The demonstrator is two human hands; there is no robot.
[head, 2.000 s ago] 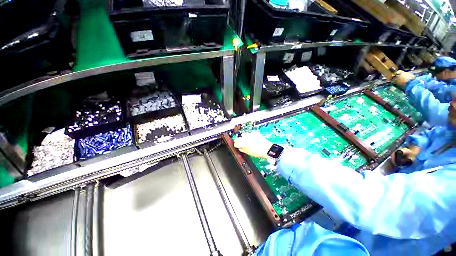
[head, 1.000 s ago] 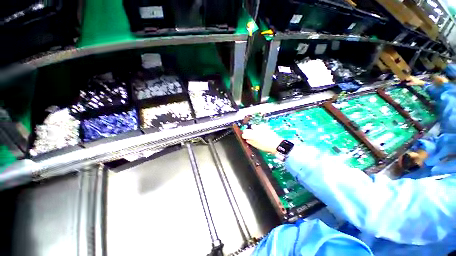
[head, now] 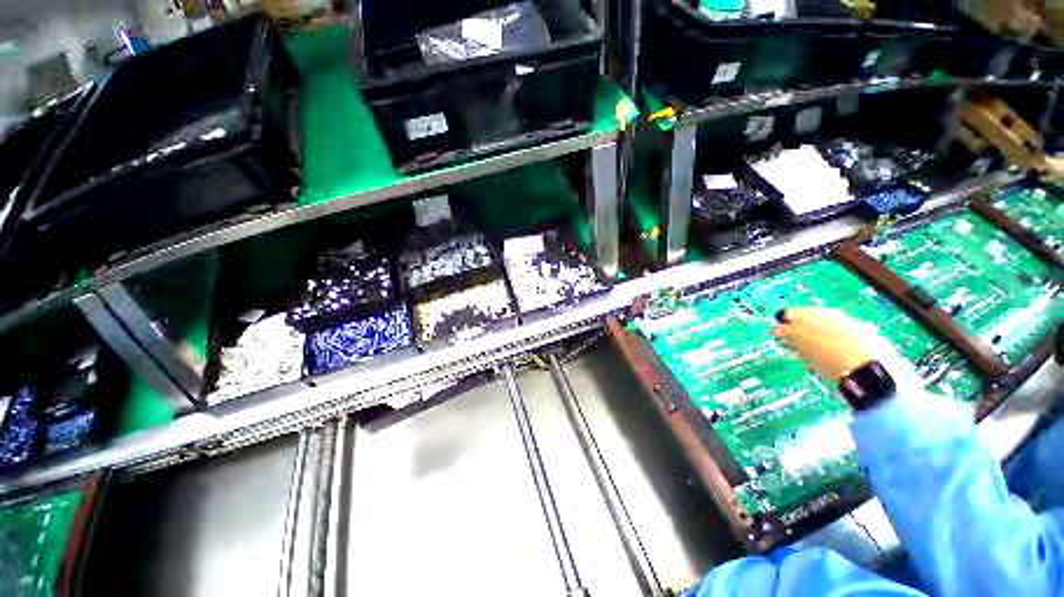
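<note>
My right hand (head: 820, 341), with a black watch on the wrist, reaches over the nearest green circuit board (head: 747, 402). Its fingers point left, close above the board's upper middle. A small black spot shows at the fingertips; I cannot tell whether it is a finger covering or a held part. The board lies flat in a dark frame with a reddish-brown left bar (head: 683, 434). My left hand is out of the picture; a blue sleeve (head: 805, 574) shows at the bottom edge.
Pale metal plate and rails (head: 438, 501) lie left of the board. Behind are bins of white (head: 259, 359), blue (head: 359, 338) and cream (head: 464, 313) components. Black totes (head: 484, 88) stand on the upper shelf. Another board (head: 35, 542) shows at lower left. Another person's hand (head: 1050, 169) is at the right edge.
My right hand has moved from the board's upper left corner area rightward over the board. The view has shifted left, bringing the lower-left board and more bins into sight.
</note>
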